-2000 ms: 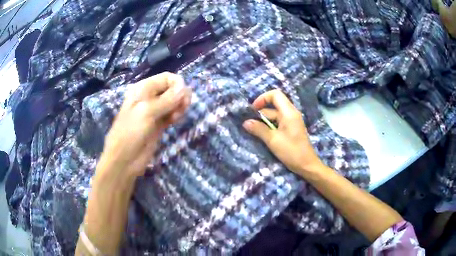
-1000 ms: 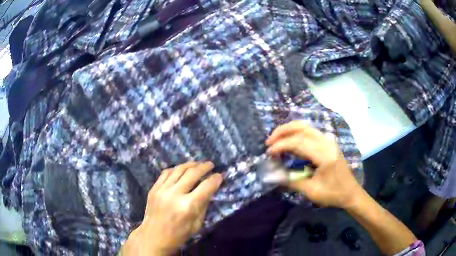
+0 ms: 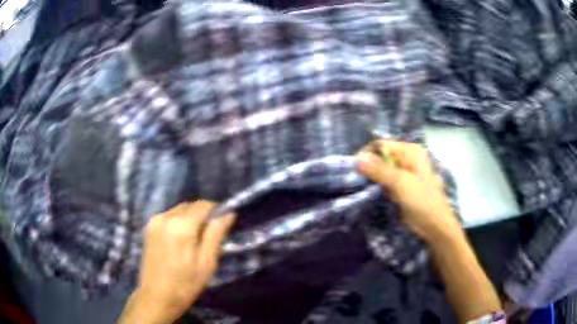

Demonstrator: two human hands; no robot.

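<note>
A plaid jacket [image 3: 278, 88] in blue-grey, white and dark check covers most of the view, blurred by motion. My left hand [image 3: 180, 253] grips its near edge at lower left of centre. My right hand [image 3: 408, 180] pinches the same edge at right of centre. Between the hands the edge is lifted and gapes, and the dark purple lining [image 3: 272, 207] shows inside and below it. A small yellowish bit of the thread snips [image 3: 384, 154] shows at my right fingers; the blades cannot be made out.
More plaid garments [image 3: 538, 82] lie heaped at the right. The pale tabletop [image 3: 471, 174] shows between them and the jacket. Dark floor shows below the table's edge. Light purple cloth [image 3: 550, 266] and a blue object [image 3: 543, 314] are at the lower right.
My left hand has come down from mid-left and now grips the edge. My right hand first moved down and right, then up slightly, and now pinches it. The edge has been raised, opening a gap.
</note>
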